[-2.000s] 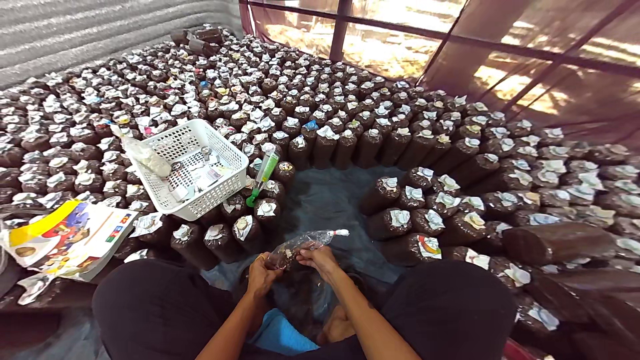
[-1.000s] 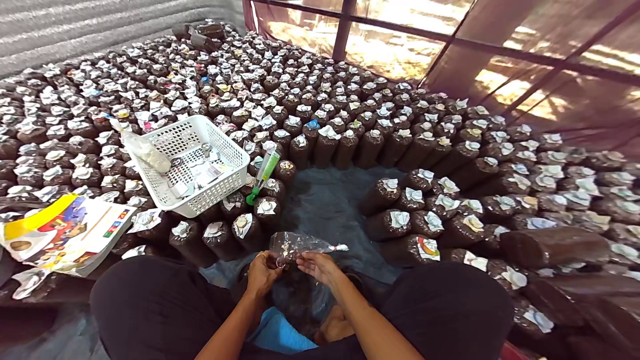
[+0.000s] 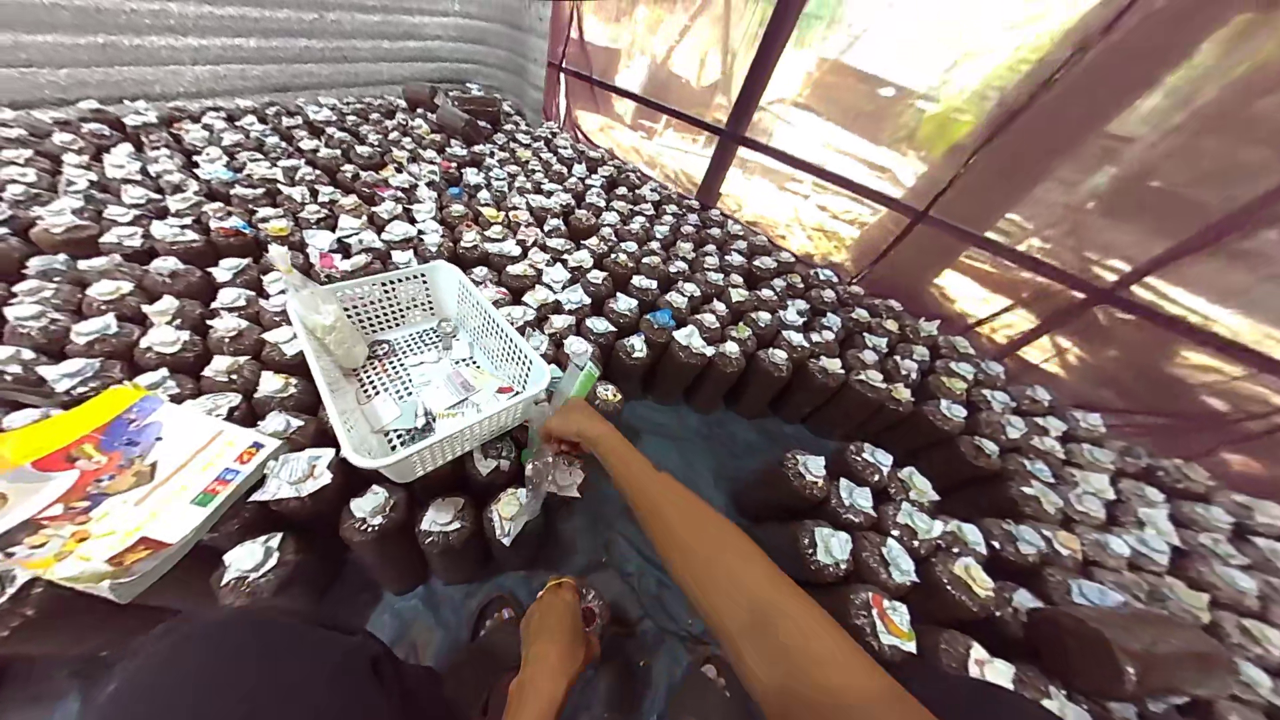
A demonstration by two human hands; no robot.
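My right hand (image 3: pixel 573 428) reaches across to the right edge of the white plastic basket (image 3: pixel 465 440), its fingers closed around a clear plastic bag (image 3: pixel 540 475) that hangs down. Just above that hand stands a clear bottle with a green part (image 3: pixel 580 380). Low in the middle, my left hand (image 3: pixel 556 625) is at the top of a dark filled bag (image 3: pixel 592 606); its grip is partly hidden. The basket holds a tied clear bag of pale grains (image 3: pixel 335 335), papers (image 3: pixel 462 385) and small items.
Rows of dark filled bags capped with paper (image 3: pixel 830 545) surround me. A printed magazine (image 3: pixel 150 480) lies at the left on the bags. Dark sheeting (image 3: pixel 690 440) covers the ground between rows. A netted frame (image 3: pixel 740 130) stands at the right, a ridged grey wall (image 3: pixel 260 50) behind.
My right hand has moved from beside my left hand, up and left to the basket's edge. The clear bag both hands held near my lap is now by the basket. The view has shifted.
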